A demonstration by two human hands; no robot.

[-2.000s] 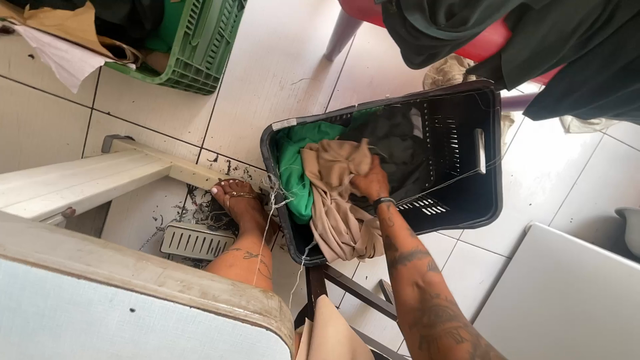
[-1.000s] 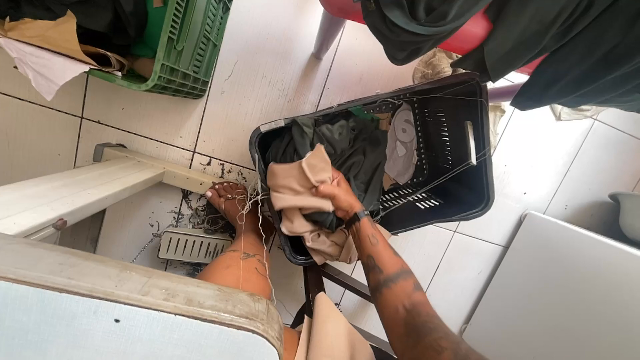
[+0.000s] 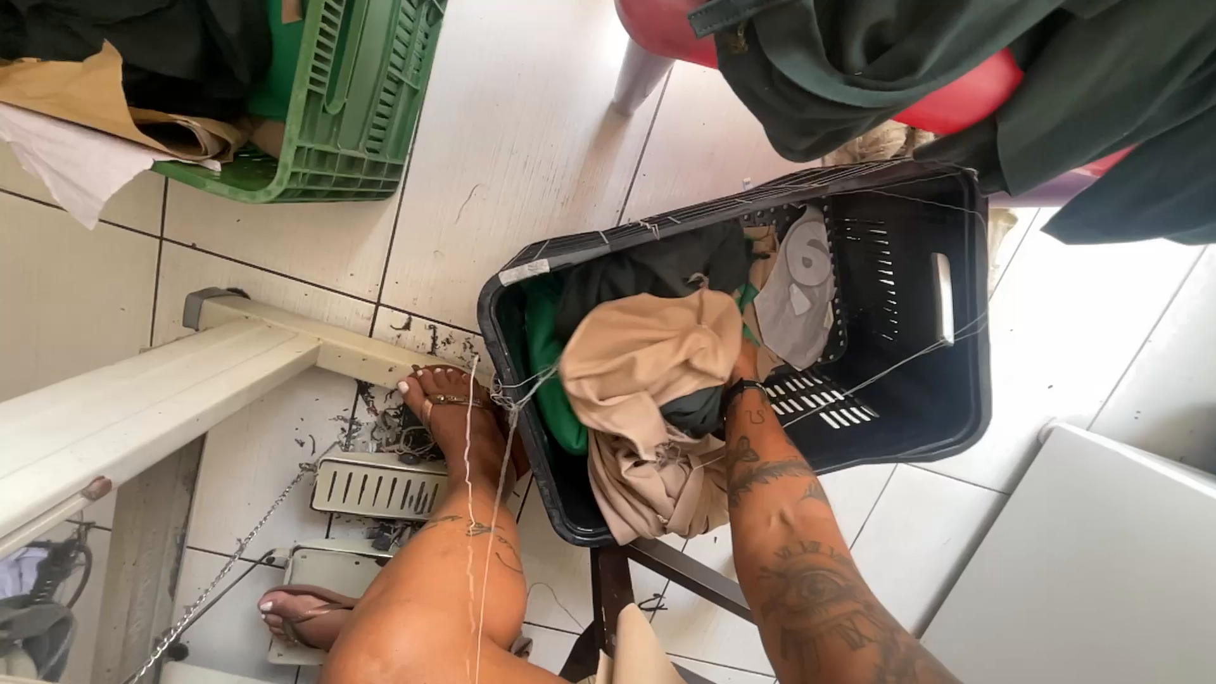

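My right hand reaches into a black plastic basket, mostly hidden behind bunched beige cloth; its grip does not show. Part of the beige cloth hangs over the basket's near edge. Dark cloth lies behind it, and green cloth is against the basket's left wall. Pale grey pieces, one with a ring shape, lie right of the hand. Loose threads cross the basket. My left hand is out of view.
A green plastic crate with cloth and brown paper stands at the upper left. Dark garments hang over a red seat. A metal frame leg, slotted pedal, my feet and a white panel surround the basket.
My right hand, earlier visible gripping beige cloth over the dark cloth, is now lower in the basket and mostly covered. The beige cloth is bunched up, with more of it showing.
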